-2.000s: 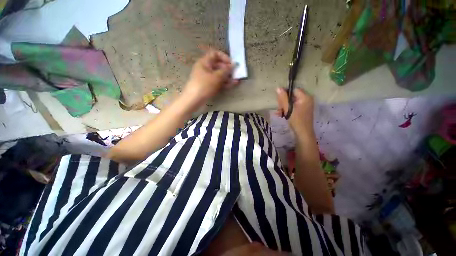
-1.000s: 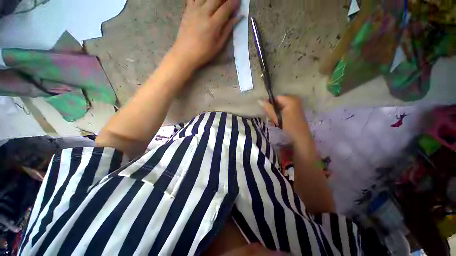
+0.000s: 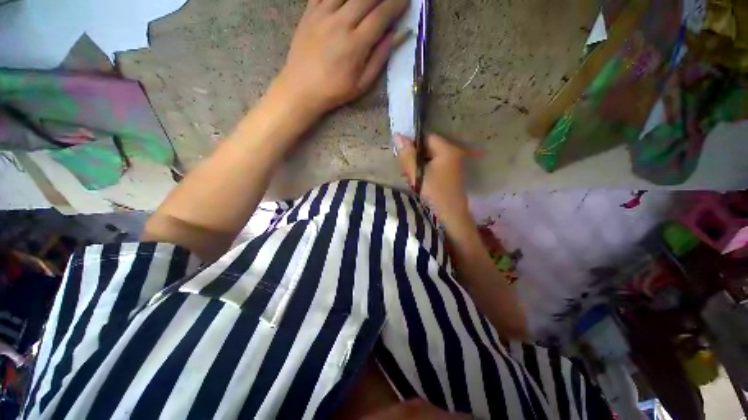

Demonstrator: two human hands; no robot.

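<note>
A narrow white strip (image 3: pixel 400 97) lies lengthwise on the worktable, its far end cut off by the top edge of the picture. My left hand (image 3: pixel 343 51) lies over the strip's left edge near the top, fingers spread and pressing on it. My right hand (image 3: pixel 436 168) holds the shears (image 3: pixel 419 82) by their handles. The shears point away from me, and their long dark blades lie along the strip's right edge. Whether the blades are apart cannot be told. A finger or thumb of my right hand is at the strip's near end.
Green and pink patterned fabric (image 3: pixel 90 115) lies at the left, below a large white sheet (image 3: pixel 74 31). More patterned scraps (image 3: pixel 574 115) lie at the right, with gold fabric (image 3: pixel 726 23) at the upper right. The worktable's (image 3: pixel 500 156) near edge runs in front of me; scraps lie on the floor.
My left hand has moved up and now lies on the strip instead of pinching its near end. My right hand has brought the shears left, against the strip's right edge.
</note>
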